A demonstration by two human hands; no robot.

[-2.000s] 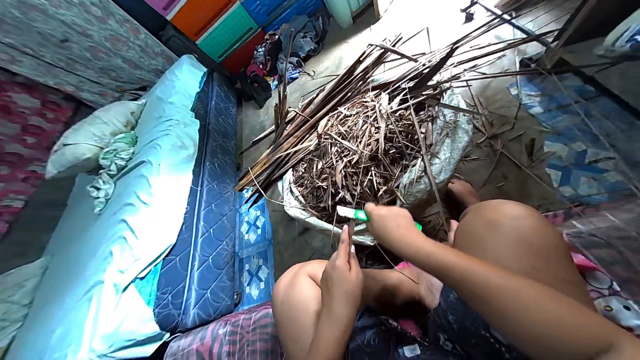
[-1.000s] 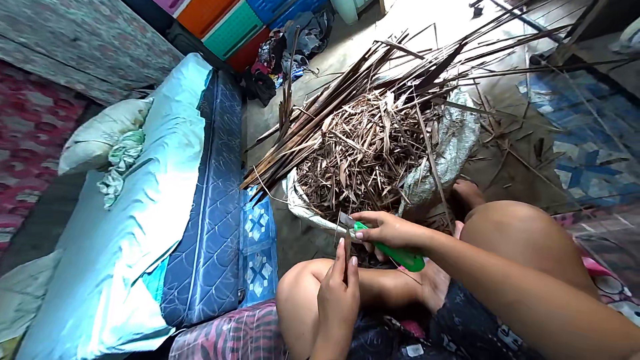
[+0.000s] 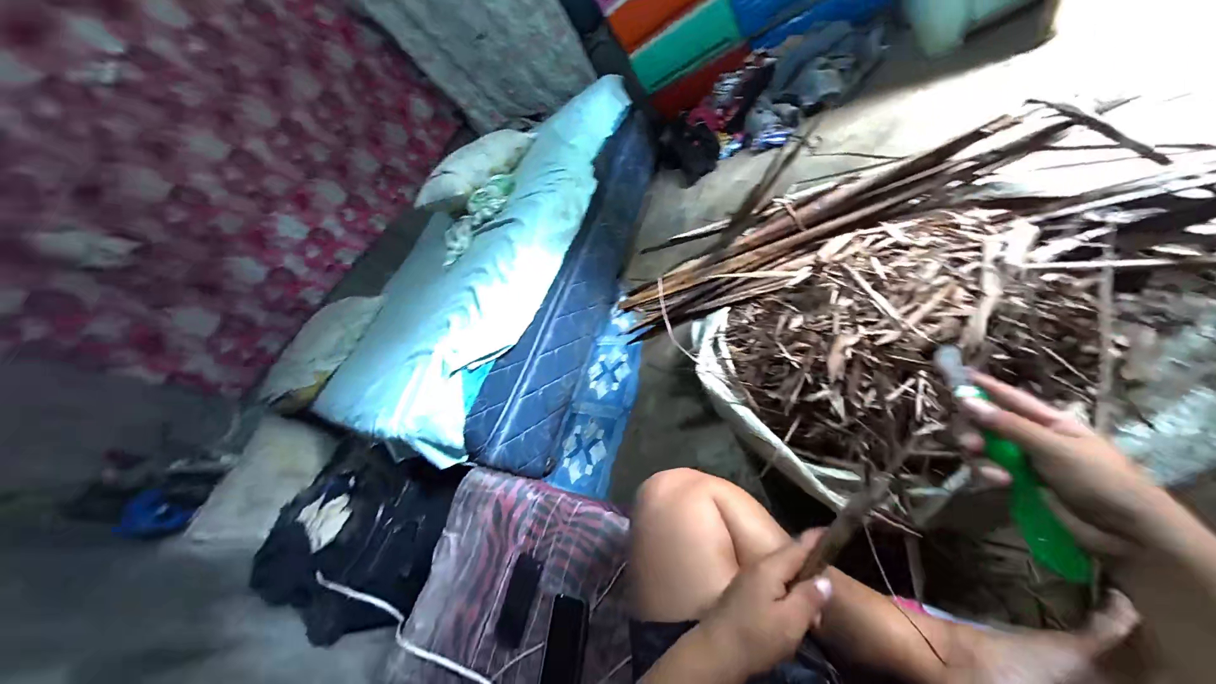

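My right hand (image 3: 1054, 456) grips a green-handled knife (image 3: 1026, 503), its short blade pointing up over a sack of dry plant scraps. In my left hand (image 3: 769, 598) is a brown strip of dried plant stalk (image 3: 845, 522), angled up toward the sack's near rim. The white woven sack (image 3: 750, 427) stands open in front of my legs, filled with brown shredded pieces (image 3: 855, 351). Long dried stalks (image 3: 807, 218) lie across its far side. My hands are apart, and the blade is blurred.
A blue mattress (image 3: 541, 380) with a pale sheet lies left of the sack. Two dark flat objects rest on a patterned mat (image 3: 465, 551) beside my knee, near black cloth (image 3: 361, 541) and a white cord (image 3: 380, 608). Clothes (image 3: 788, 85) are heaped on the floor beyond.
The view has swung left. My hands, close together one second ago, are now apart, with the knife over the sack's contents. A brown strip now shows plainly in my left hand.
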